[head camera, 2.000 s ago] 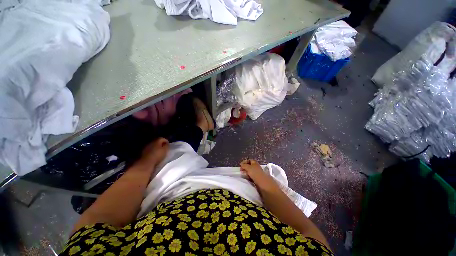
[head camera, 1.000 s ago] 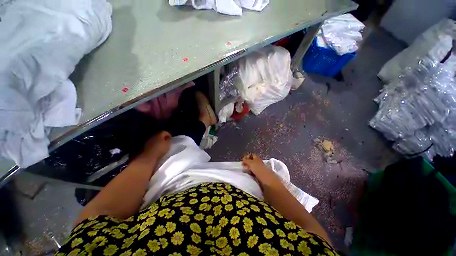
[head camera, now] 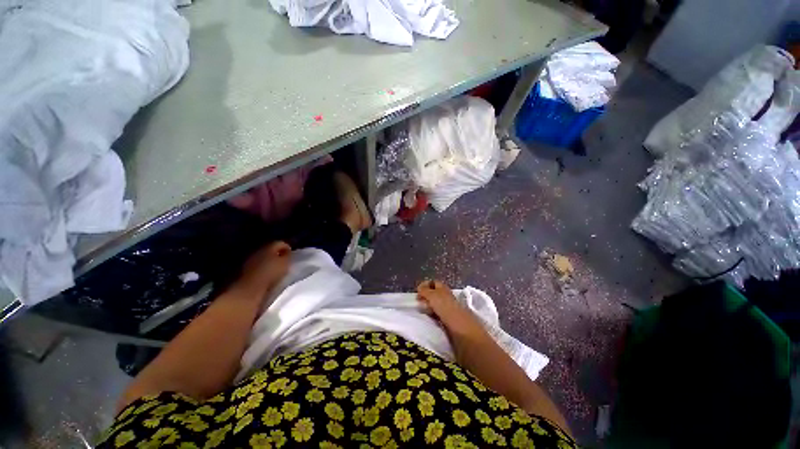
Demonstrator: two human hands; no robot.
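A white garment point(head camera: 320, 302) lies bunched across my lap, over the black top with yellow flowers. My left hand point(head camera: 270, 260) is at the garment's left side, near the table's underside; its fingers are mostly hidden, so I cannot tell its grip. My right hand point(head camera: 432, 296) is closed on the garment's edge at the right, and the cloth runs taut between the hands. A loose end of the garment hangs past my right forearm. No tool shows clearly.
A worktable point(head camera: 254, 96) carries a white garment pile point(head camera: 79, 114) and further white pieces point(head camera: 373, 17). Below are black plastic point(head camera: 132, 281), a white sack point(head camera: 452, 153) and a blue crate point(head camera: 557, 121). Bagged garments point(head camera: 719, 188) and a green-edged bin point(head camera: 772, 329) stand right.
The view dips and returns slightly, shifting the surroundings. The hands and the garment keep nearly the same pose.
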